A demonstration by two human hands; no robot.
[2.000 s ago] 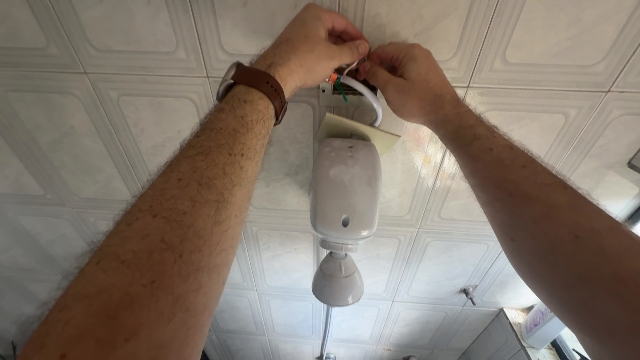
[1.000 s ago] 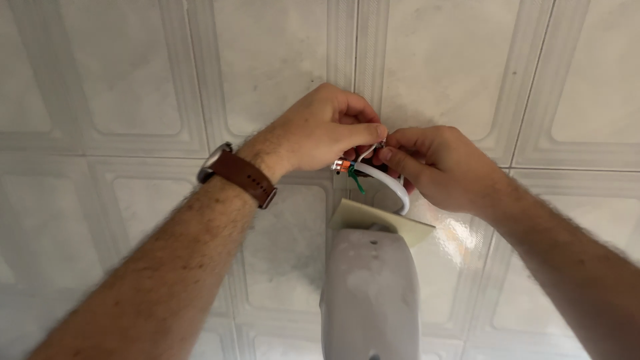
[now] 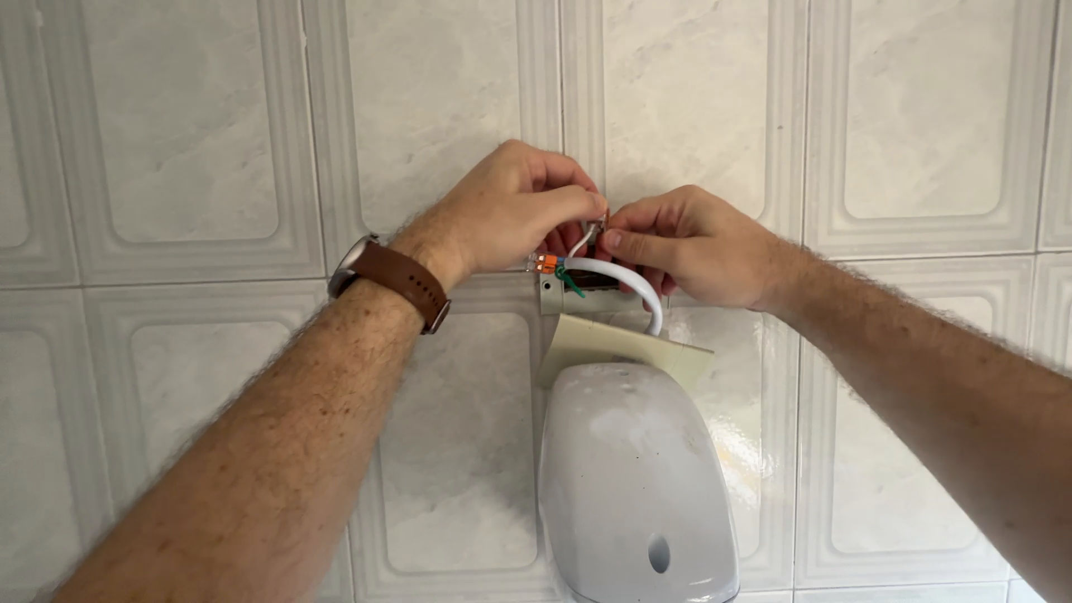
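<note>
My left hand pinches a small clear lever wire connector with a white wire in it, at the wall box. My right hand grips the same connector from the right, thumb and forefinger at its edge. Below my left fingers is another wire connector with orange levers, at the end of a white sheathed cable. A green wire hangs loose beside it. The cable curves down behind a cream cover plate above the white electric shower heater.
The wall box is recessed in the wall behind my fingers, its rim partly hidden. Glossy marbled tiles surround it. The heater's rounded body bulges out directly below the plate.
The view has come closer to the wall box, and the shower head seen below the heater earlier is out of frame. Both hands remain together at the wires.
</note>
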